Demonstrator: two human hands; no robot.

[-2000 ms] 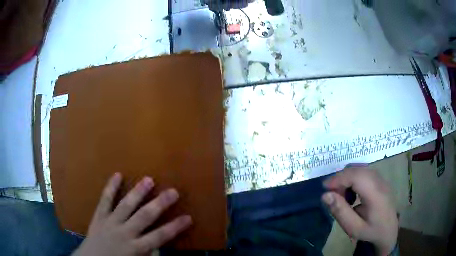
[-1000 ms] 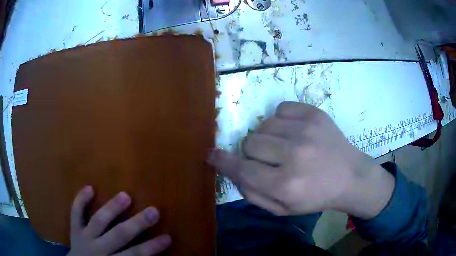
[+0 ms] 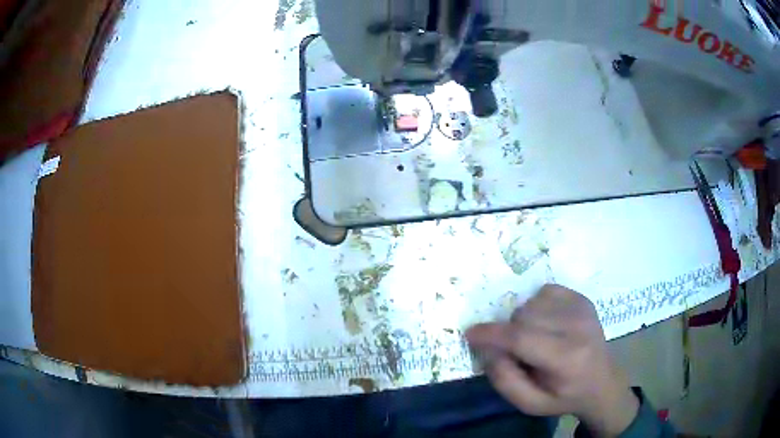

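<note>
The orange-brown leather panel (image 3: 141, 244) lies flat on the left part of the white table, its fuzzy right edge well left of the machine bed. A small white tag (image 3: 50, 166) shows near its upper left corner. My right hand (image 3: 547, 355) is over the table's front edge, right of centre, with fingers curled; whether something small is in the fingers cannot be told. My left hand is not clearly visible; only a faint blur shows low at the left. The needle area (image 3: 410, 68) and shiny slide plate (image 3: 346, 122) are at the top centre.
The sewing machine head (image 3: 547, 26) with red "LUOKE" lettering spans the top right. Dark-bladed scissors with red wrapping (image 3: 725, 244) lie at the table's right end. A printed ruler (image 3: 325, 366) runs along the front edge. Dark brown stacked panels (image 3: 43, 51) are far left.
The panel has moved left, away from the machine bed, and my left hand has left it. My right hand has drawn back from the panel's edge. The view now shows more of the machine.
</note>
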